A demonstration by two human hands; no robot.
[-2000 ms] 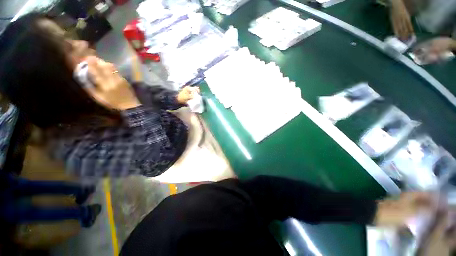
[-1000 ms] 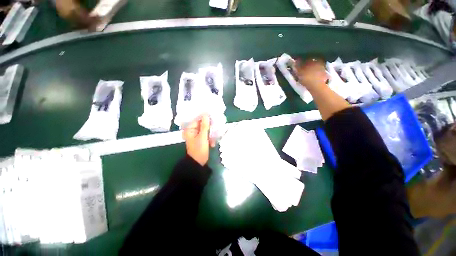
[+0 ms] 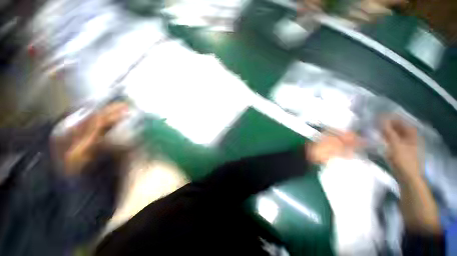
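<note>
The frame is strongly blurred. My left hand (image 3: 334,146) is at the right of centre, over the whitish rail and the upper end of the white inserts (image 3: 351,200). My right hand (image 3: 403,145) is raised just to its right, over the blurred row of part-packed units (image 3: 320,97). The blur hides the fingers of both hands, and I cannot tell whether either holds anything.
A row of white product boxes (image 3: 185,95) lies on the green bench (image 3: 200,172) at left of centre. A neighbour's hands (image 3: 92,132) are at the left, by a whitish heap (image 3: 100,50). Other hands show beyond the curved rail (image 3: 381,47). Blue shows at the lower right edge.
The view has swung to the left, bringing in the neighbour. My right hand has come closer to my left hand. Everything is now much more blurred.
</note>
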